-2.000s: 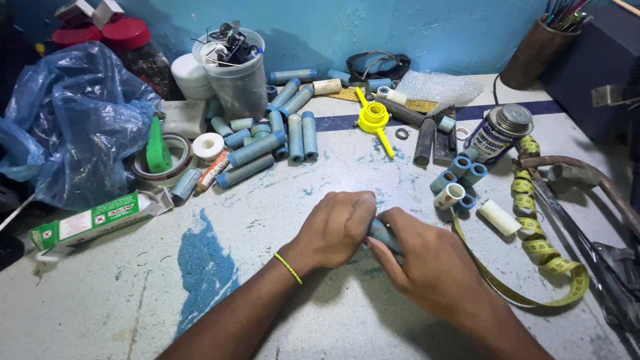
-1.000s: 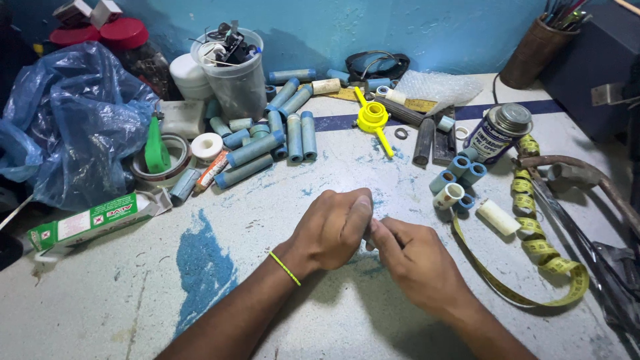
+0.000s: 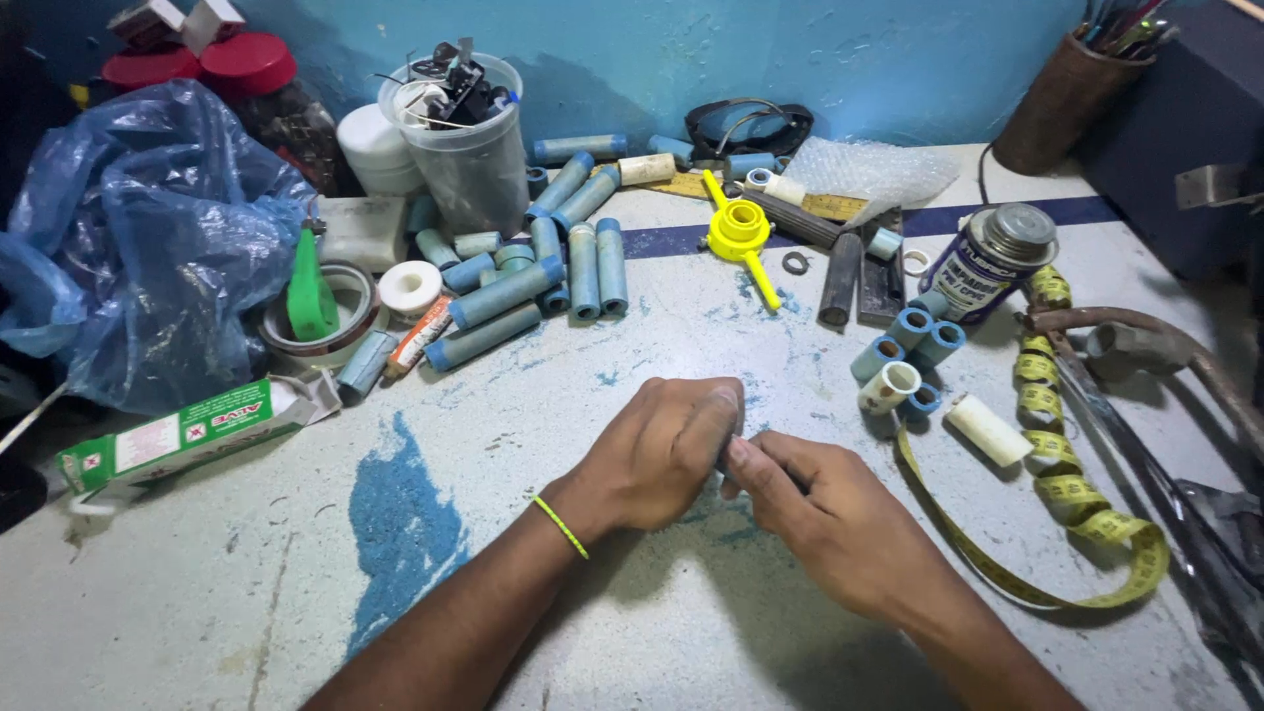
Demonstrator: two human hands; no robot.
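My left hand, with a yellow-green band at its wrist, is curled in a fist at the middle of the worktable. A small bluish end shows between it and my right hand, whose thumb and fingertips touch there; most of the held piece is hidden. Just right stand short blue pipe pieces and a cream one; a white pipe piece lies beside them. Farther back are a yellow two-handled plastic tool, a black rubber ring and a pile of blue pipe lengths.
At the left are a blue plastic bag, a green-and-white box and tape rolls. A plastic tub stands behind. At the right are a metal can, a yellow measuring tape and a hacksaw-like metal frame. Blue shavings lie near my left forearm.
Two seconds ago a blue-grey pipe piece showed between my hands; now almost all of it is covered. My right hand has changed its grip, its thumb now against my left fist.
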